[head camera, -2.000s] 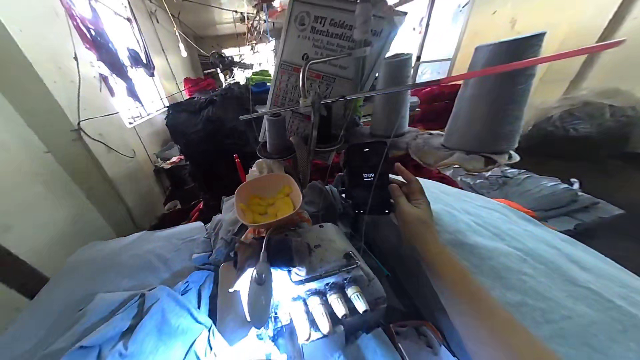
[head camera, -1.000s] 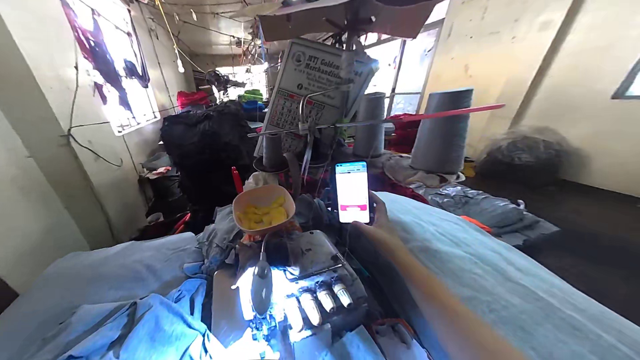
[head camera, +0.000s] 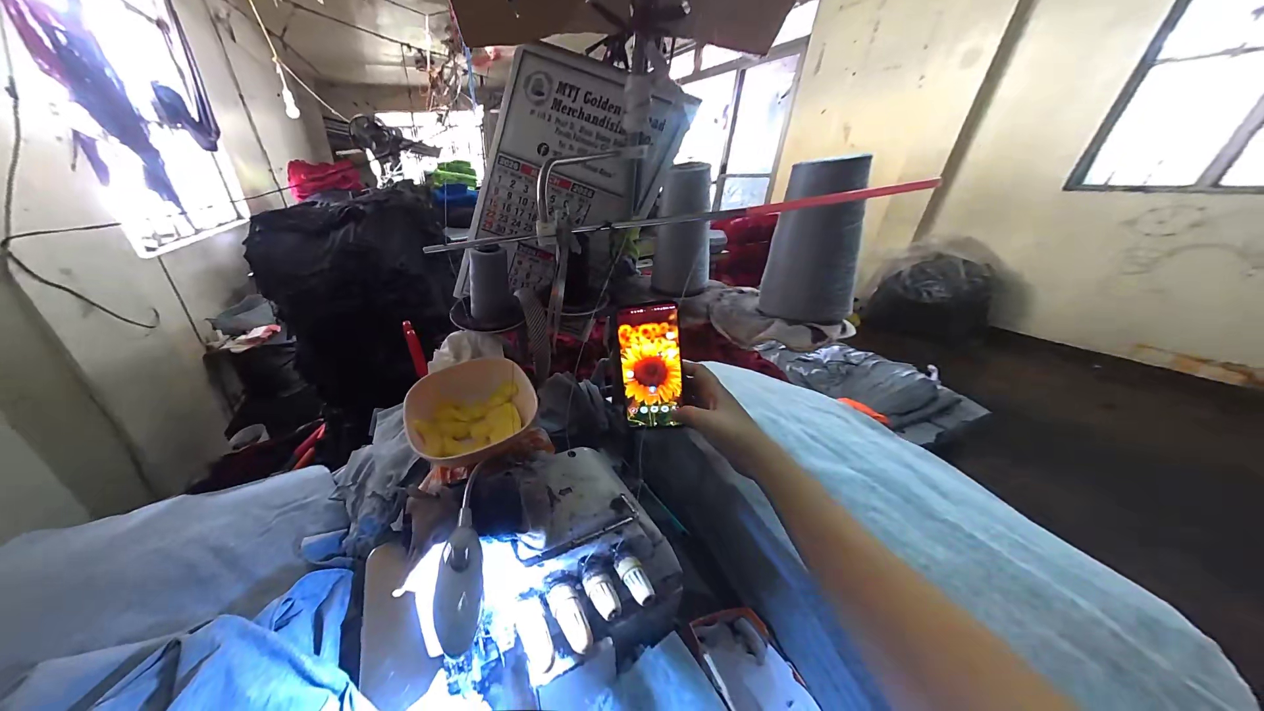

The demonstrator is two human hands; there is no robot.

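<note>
My right hand (head camera: 719,415) reaches in from the lower right and grips a smartphone (head camera: 649,365) by its lower right edge. The phone stands upright with its lit screen toward me, showing a sunflower picture. My left hand is out of the frame. Left of the phone, a pink plastic bowl (head camera: 420,407) holds yellow pieces. Below both is an overlock sewing machine (head camera: 592,494) with several white tension dials (head camera: 600,591). A grey lamp (head camera: 458,592) shines brightly on the machine's front.
Grey thread cones (head camera: 818,237) stand behind the phone, under a metal-and-red rod (head camera: 731,213). A calendar board (head camera: 553,128) rises behind them. Blue cloth (head camera: 247,657) lies at lower left, pale blue fabric (head camera: 948,533) at right. Black bags (head camera: 341,267) are piled at back left.
The phone's screen has gone from a dark clock display, through a white and pink page, to the sunflower picture. My right hand keeps hold of the phone.
</note>
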